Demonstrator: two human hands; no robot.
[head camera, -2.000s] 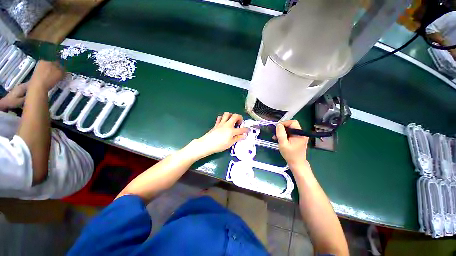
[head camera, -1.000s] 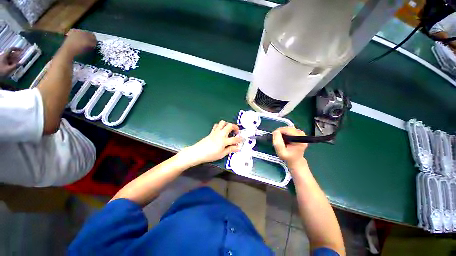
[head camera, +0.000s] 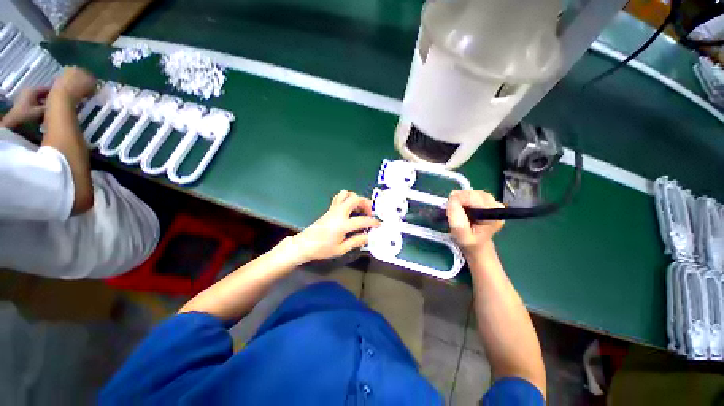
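Three white oblong housings lie side by side on the green bench, their round disc ends to the left and loops to the right. My left hand is at their disc ends, fingertips touching the edge near the nearest discs; whether it grips one is unclear. My right hand holds the black soldering iron like a pen over the middle housing. Its tip points left toward the discs and is blurred. The cord curves away to the right.
A white fume extractor hood hangs just beyond the housings. A dark metal iron stand is right of it. White housings lie in rows at the right. At left, a co-worker's arm is beside more housings and small white parts.
The three housings now lie evenly together, all loops visible. My right hand with the iron has drawn slightly right. The co-worker's hands have shifted and another housing shows in that row.
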